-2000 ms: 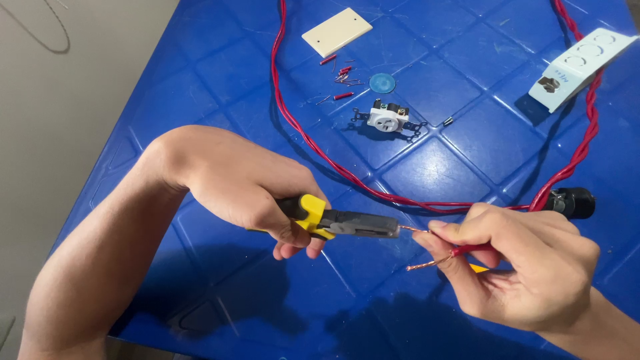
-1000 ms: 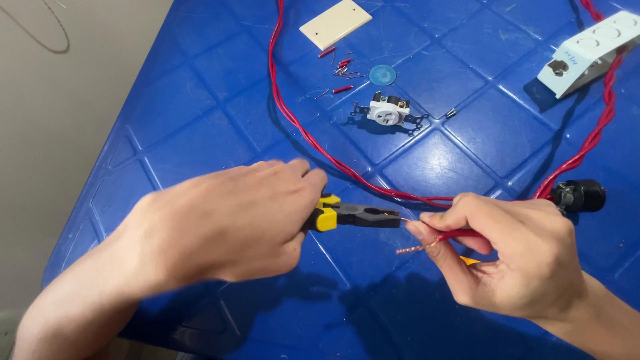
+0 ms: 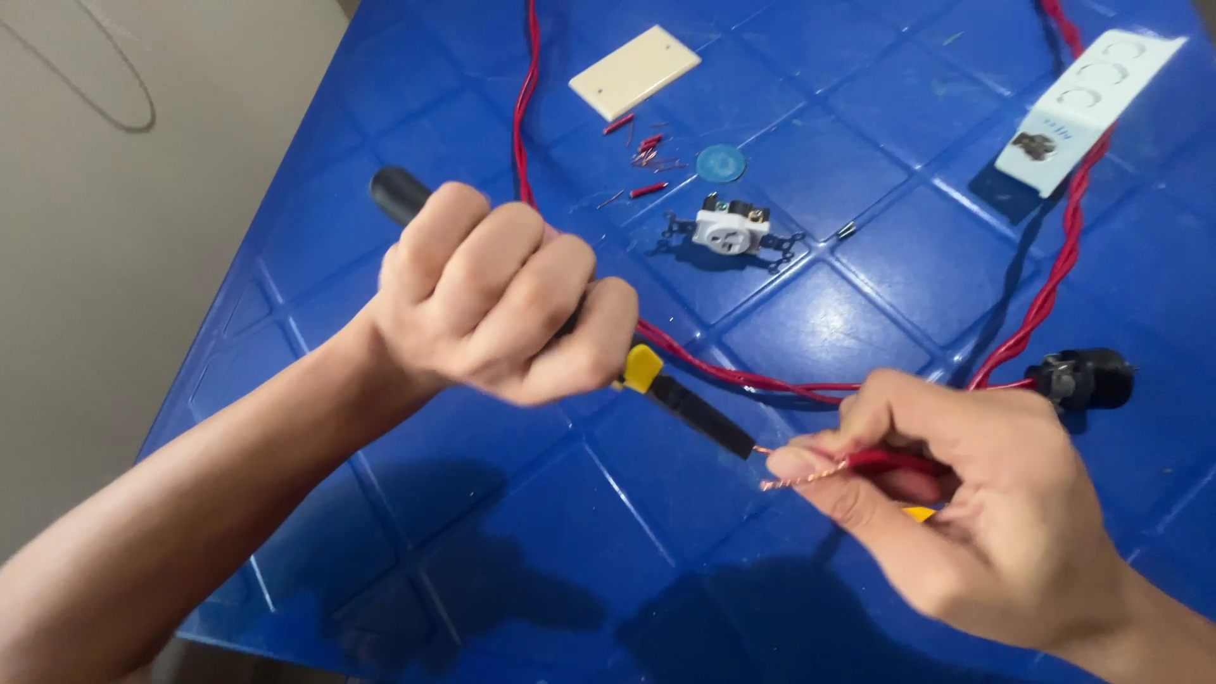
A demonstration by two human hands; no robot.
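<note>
My left hand (image 3: 508, 299) is closed around the handles of pliers with yellow and black grips; one black handle end sticks out at its upper left. The dark jaws of the pliers (image 3: 703, 415) point down to the right and meet a bare copper strand. Between thumb and fingers, my right hand (image 3: 959, 503) pinches red insulated wires (image 3: 893, 463). A second bare twisted copper end (image 3: 803, 478) lies over the right thumb. Something orange-yellow shows partly behind that hand. A white electrical receptacle (image 3: 731, 231) with dark metal mounting ears rests on the blue table above the hands.
On the blue table (image 3: 608, 560) lie a cream cover plate (image 3: 635, 72), red insulation scraps and wire bits (image 3: 649, 152), a blue disc (image 3: 720, 163) and a small metal piece (image 3: 846, 231). Twisted red cable (image 3: 1062, 252) loops around them, by a white bracket (image 3: 1092, 114) and a black connector (image 3: 1083, 378).
My left hand has turned with the pliers, from jaws nearly level to jaws slanting down to the right. My right hand still pinches the red wires.
</note>
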